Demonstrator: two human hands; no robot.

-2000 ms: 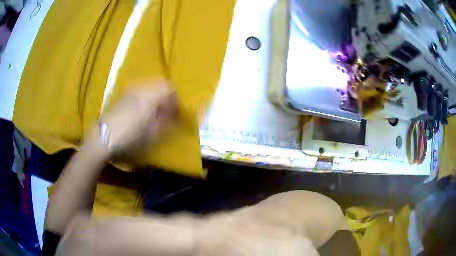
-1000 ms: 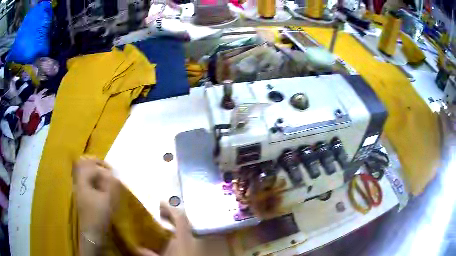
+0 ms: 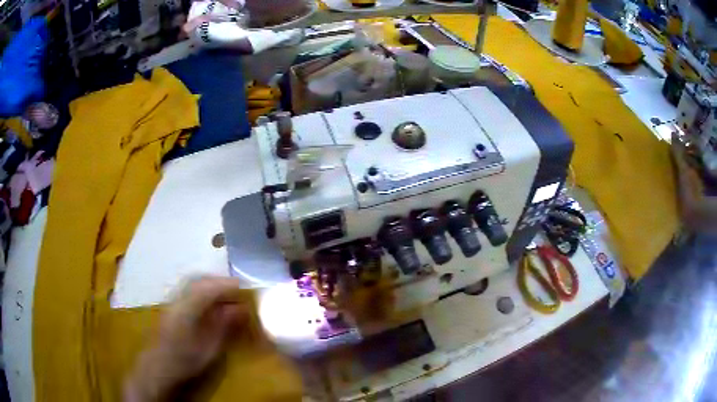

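A mustard-yellow fabric panel (image 3: pixel 259 365) lies at the lower left, its right part reaching the cloth plate (image 3: pixel 248 243) of the overlocker (image 3: pixel 417 157). My left hand (image 3: pixel 189 338) is blurred, over this panel, its fingers closed at the fabric's upper edge just left of the lit needle area (image 3: pixel 318 302). The lamp glare is pink-white there. My right hand is not in view. More yellow panels (image 3: pixel 94 180) are draped down the left of the table.
Yellow and red handled scissors (image 3: pixel 546 279) and black-handled ones (image 3: pixel 568 228) lie right of the machine. A long yellow piece (image 3: pixel 597 149) lies behind it, near a thread cone (image 3: pixel 571 23). A person's sleeve (image 3: pixel 220 27) shows at the back.
The view has swung and shifted around the machine. My left hand has moved right, bringing fabric beside the needle area. My right hand has left the picture.
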